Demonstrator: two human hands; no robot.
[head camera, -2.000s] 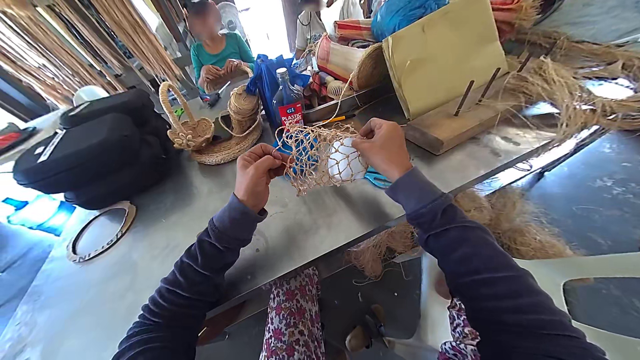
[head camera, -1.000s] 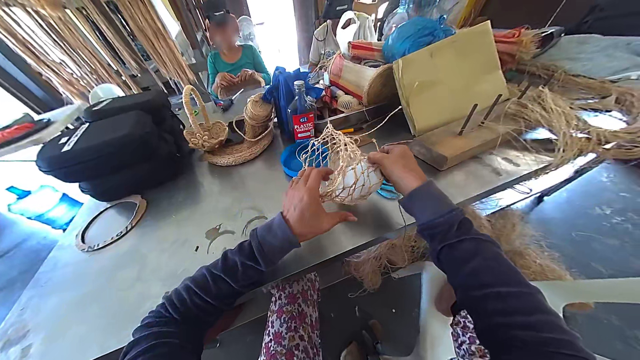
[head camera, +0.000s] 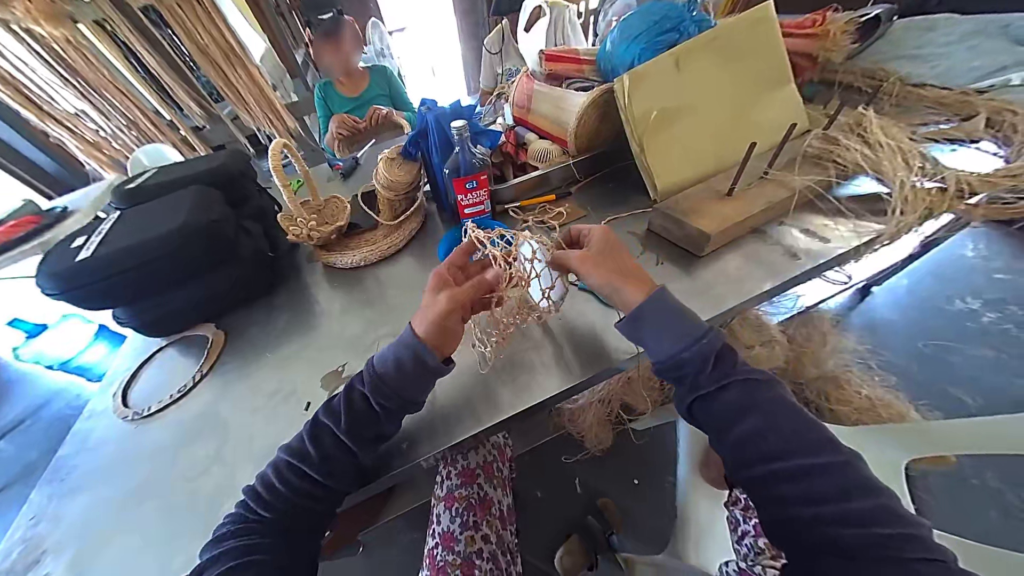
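Between my two hands, above the metal table, is a knotted net of tan natural-fibre cord (head camera: 506, 316) with a white rounded object (head camera: 542, 274) inside its right part. My left hand (head camera: 458, 298) pinches the net's left side between thumb and fingers. At the right edge, beside the white object, my right hand (head camera: 602, 262) grips the cords with its fingertips. Behind the net sits a blue bowl (head camera: 452, 240), partly hidden. A thin loose cord runs back from the net. Part of a teal-handled tool (head camera: 592, 293) shows under my right hand.
A varnish bottle (head camera: 469, 172) stands behind the net. A small woven basket (head camera: 316, 218), a twine spool (head camera: 398, 180) and a black bag (head camera: 172, 240) are left. A wooden block with metal pegs (head camera: 724, 210) is right. Across the table sits another person (head camera: 364, 96).
The net hung stretched between both hands, then was gathered upward around the white object. Now it is spread sideways again, and my left hand has shifted from below the net to its left side.
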